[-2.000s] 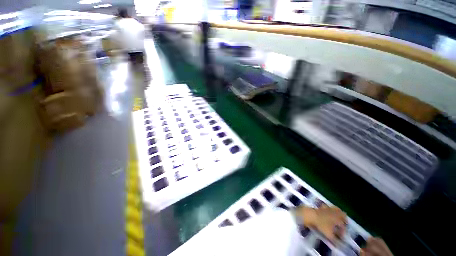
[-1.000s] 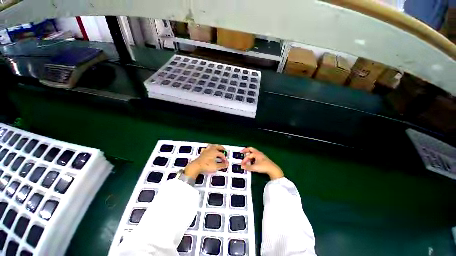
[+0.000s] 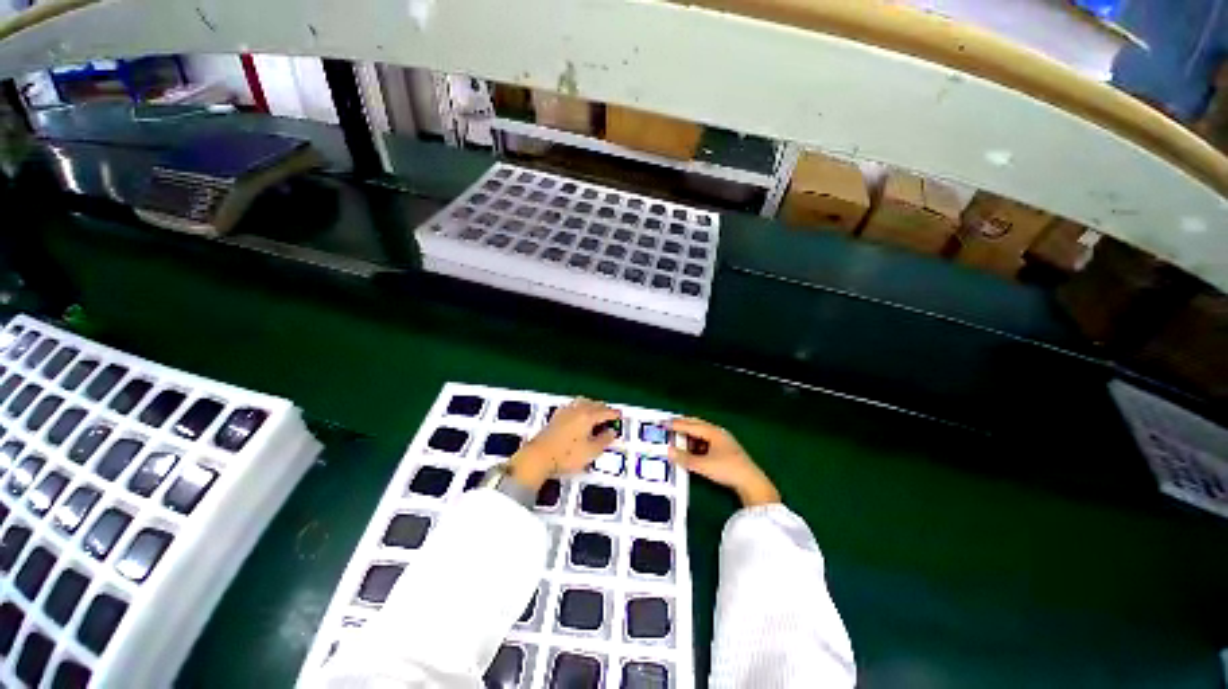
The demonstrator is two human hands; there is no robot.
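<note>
A white foam tray (image 3: 353,549) lies flat before me, its square pockets holding black watch bodies (image 3: 590,549). Near its far right corner, three units show lit bluish-white screens, one a lit watch screen (image 3: 653,468). My left hand (image 3: 559,442) is over the far rows, fingers curled at a dark unit with a small green glow; whether it grips the unit is unclear. My right hand (image 3: 725,462) is at the tray's right edge, thumb and finger curled around a small dark patch; whether this is a held unit or a gap is unclear.
A stack of filled foam trays (image 3: 249,518) stands at left. Another stack (image 3: 566,285) is at the back. A bench scale (image 3: 222,178) is back left. An overhead beam (image 3: 673,61) crosses above. A white sheet (image 3: 1174,438) lies far right, cardboard boxes (image 3: 824,193) behind.
The view has turned from the aisle to the bench, then shifted slightly. Since one second ago, screens near the far right corner have lit and my right hand has moved slightly outward to the tray's edge.
</note>
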